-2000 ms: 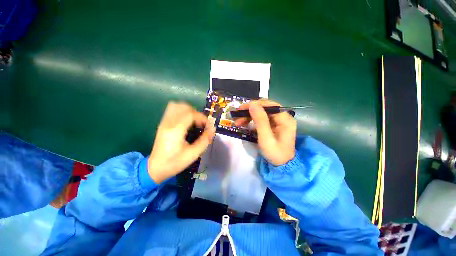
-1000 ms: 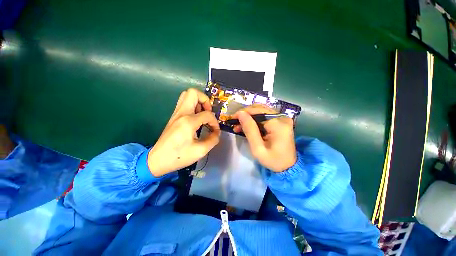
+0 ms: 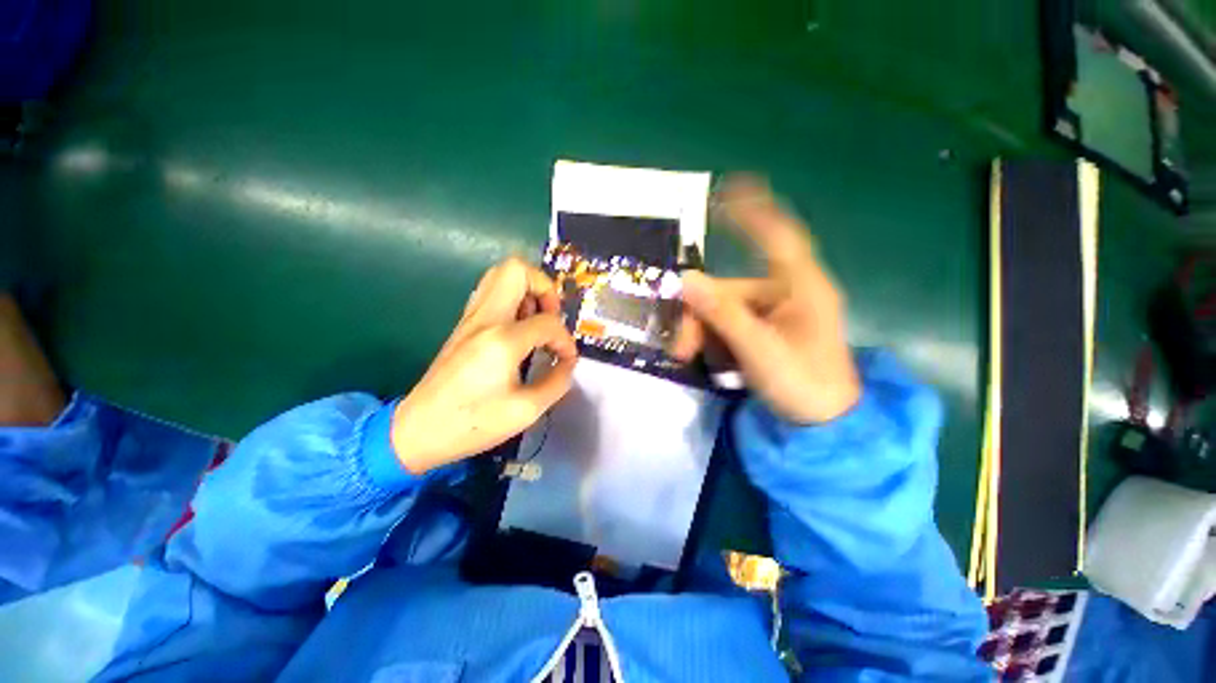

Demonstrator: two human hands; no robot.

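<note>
The tablet screen assembly point(image 3: 607, 447) lies in front of me, its silvery panel towards my body. The mainboard with orange flex cables point(image 3: 627, 310) is at its far end. The release sheet point(image 3: 634, 184) with a black adhesive block point(image 3: 620, 235) lies just beyond the board. My left hand point(image 3: 483, 374) is at the board's left edge, thumb and forefinger pinched; what is between them is too small to tell. A thin dark wire shows below these fingers. My right hand point(image 3: 787, 320) is blurred at the board's right end, fingers spread; I cannot make out the tweezers clearly.
Long black adhesive sheets point(image 3: 1040, 374) with yellowish edges lie at right. A white roll point(image 3: 1158, 547), a component tray point(image 3: 1034, 634) and red-leaded parts are beyond. Another tablet frame point(image 3: 1118, 100) is at upper right. A person's blue sleeve point(image 3: 100, 480) is at left.
My right hand has lifted and shifted right from over the board, uncovering more of it, and the tweezers no longer show clearly. My left hand stays pinched at the board's left edge.
</note>
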